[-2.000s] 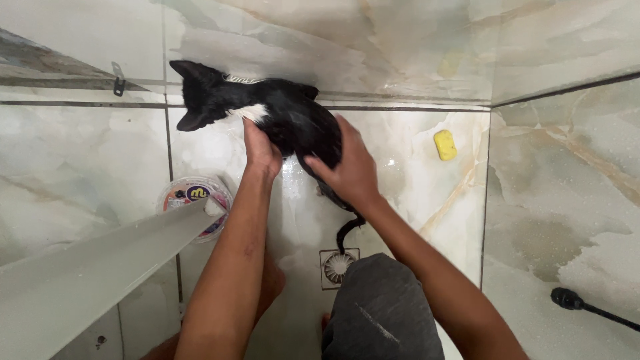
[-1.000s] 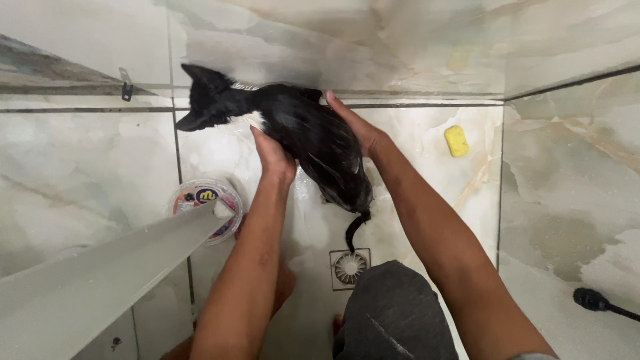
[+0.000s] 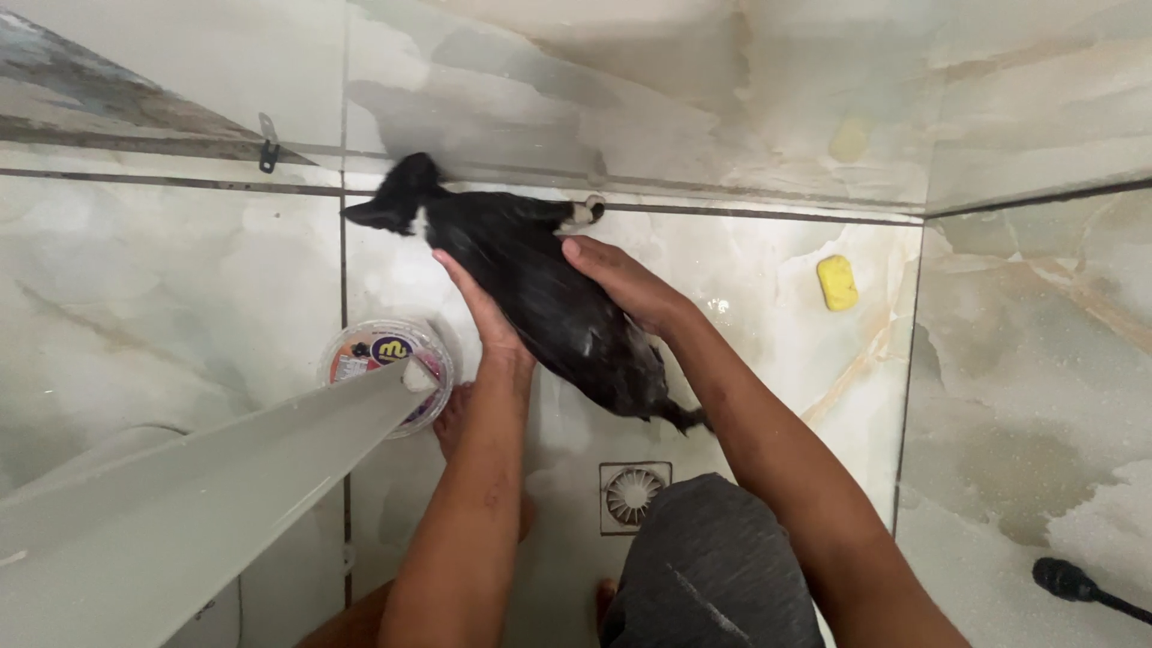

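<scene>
A wet black cat with white markings [image 3: 558, 306] is on the tiled floor beside the wall, its head at the upper left and its tail towards my right forearm. My left hand [image 3: 486, 310] lies along the cat's left-hand side, near the neck and chest; part of the hand is hidden by the body. On the opposite side, my right hand [image 3: 625, 279] rests against the cat's flank, fingers partly out of sight beneath it. One paw with white fur sticks out by the wall, above my right hand.
A yellow bar of soap [image 3: 837, 283] lies on the floor at right. Below the cat is a round floor drain [image 3: 633, 497]. A round plastic tub [image 3: 333, 346] stands at left, partly behind a pale panel [image 3: 225, 477]. A black brush-like object [image 3: 1066, 579] shows at lower right.
The cat's hindquarters and tail have swung right, off the line of the drain. My right hand, on the cat's rear two seconds ago, now lies against its flank.
</scene>
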